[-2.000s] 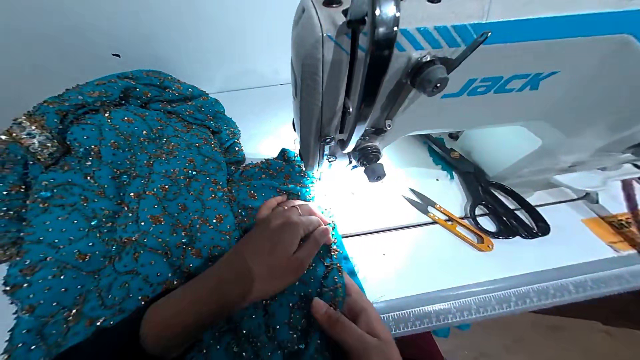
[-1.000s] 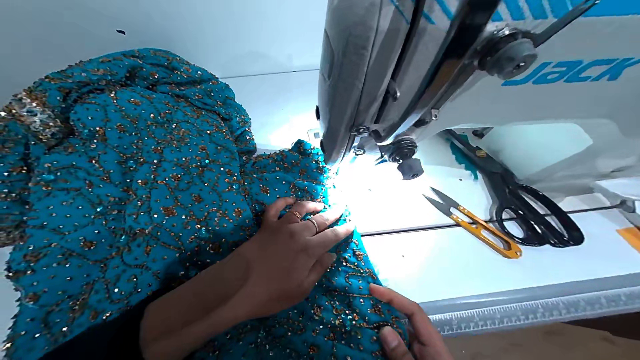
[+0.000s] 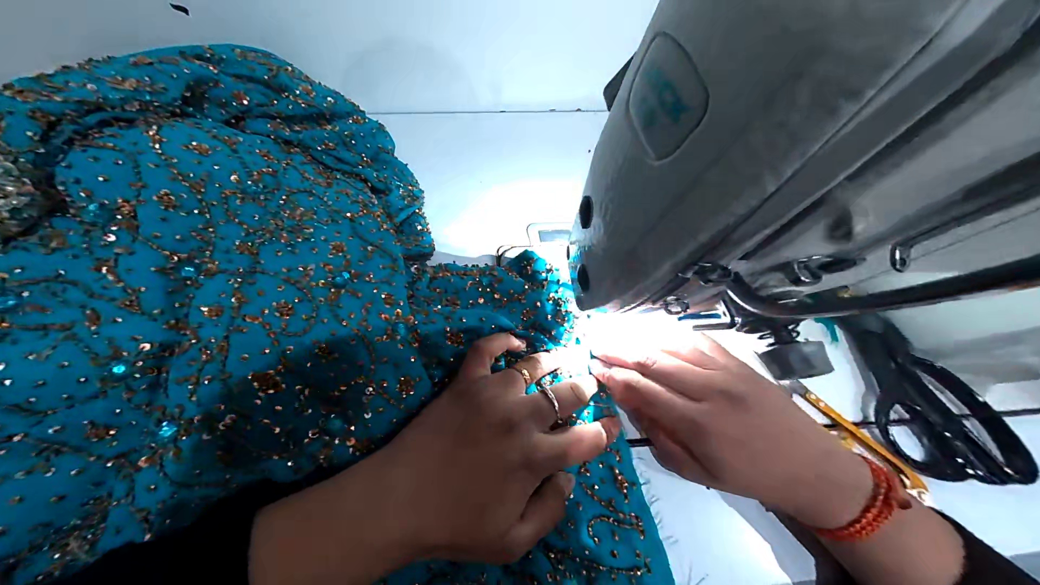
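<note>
A teal fabric with beads and sequins [image 3: 268, 268] fills the left side and runs under the head of a Jack sewing machine [image 3: 731, 146]. Two rings are on my left hand [image 3: 512, 439], which lies on the cloth with its fingers spread near the lit needle area. Just right of it, my right hand [image 3: 707, 406], with an orange bracelet at the wrist, pinches the cloth's edge between thumb and fingertips. Glare hides the needle and presser foot.
Black-handled scissors [image 3: 959, 422] lie at the right, under the machine's arm. Yellow thread snips [image 3: 861, 439] are beside them, partly behind my right wrist. The white table [image 3: 487, 154] extends behind the cloth.
My right hand has moved up from the lower part of the cloth to its edge near the needle area. The view has shifted closer to the machine head.
</note>
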